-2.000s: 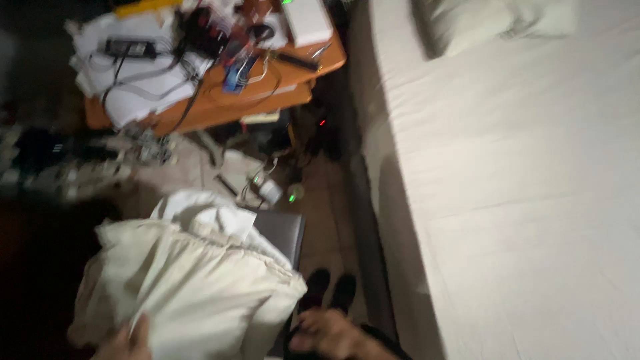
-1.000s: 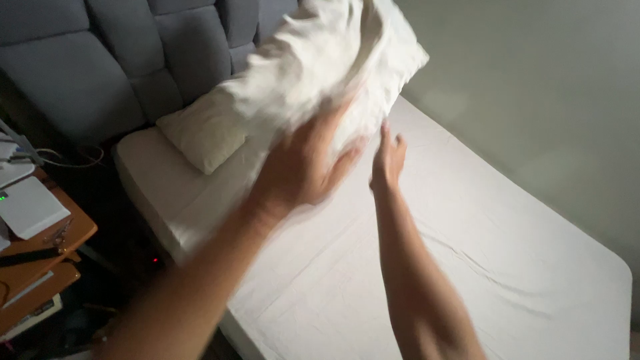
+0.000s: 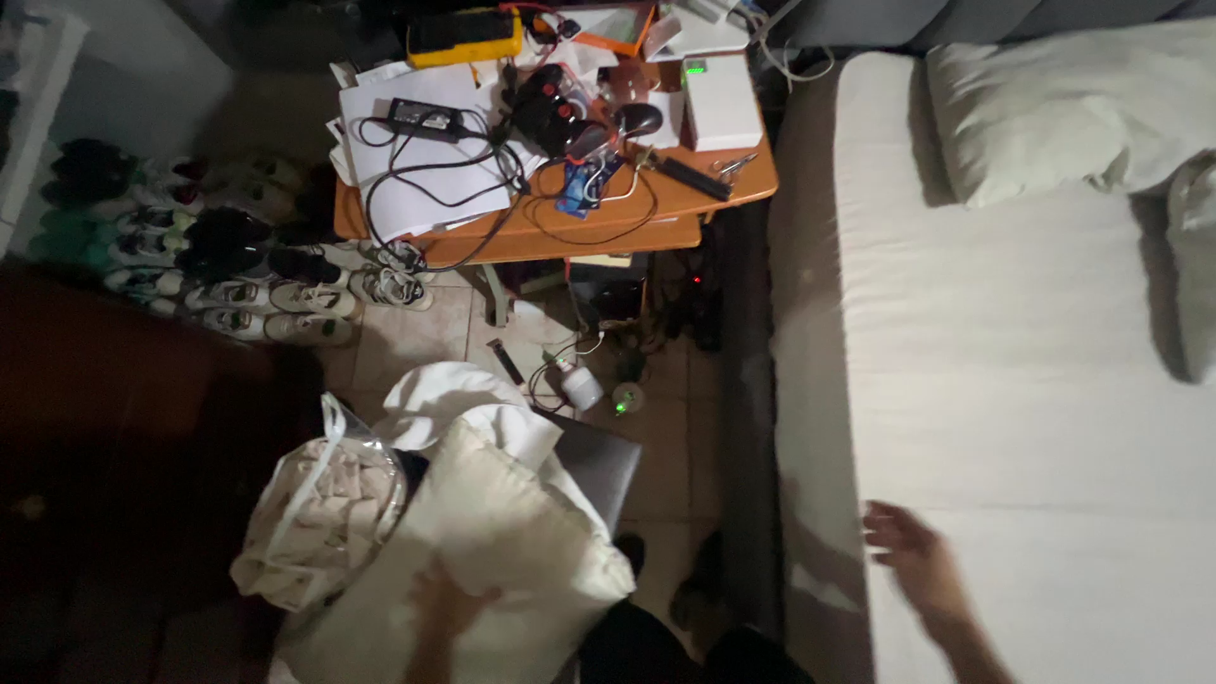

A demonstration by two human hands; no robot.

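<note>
My left hand [image 3: 446, 598] lies against the face of a cream pillow [image 3: 513, 513], its fingers spread and blurred. That pillow rests at a tilt over a grey seat [image 3: 598, 461], beside bunched white fabric [image 3: 456, 399] and a clear plastic bag with folded beige fabric [image 3: 332, 503]. Over the near side of the bed, my right hand [image 3: 902, 541] is held with nothing in it, fingers apart. A white fitted sheet [image 3: 1026, 380] covers the mattress. Near the headboard lies a pillow [image 3: 1045, 123], and part of another pillow [image 3: 1197, 266] shows at the right edge.
A wooden desk [image 3: 750, 180] holds papers, a power adapter [image 3: 423, 119], cables and a white box [image 3: 722, 104]. Rows of shoes [image 3: 313, 294] stand at the left. A bottle [image 3: 579, 385] and cables lie on the tiled floor beneath the desk. The grey headboard [image 3: 893, 24] is at the back.
One second ago both hands were up at a pillow above the bed; now they are apart, the left at the pillow on the seat. The view has swung left and down.
</note>
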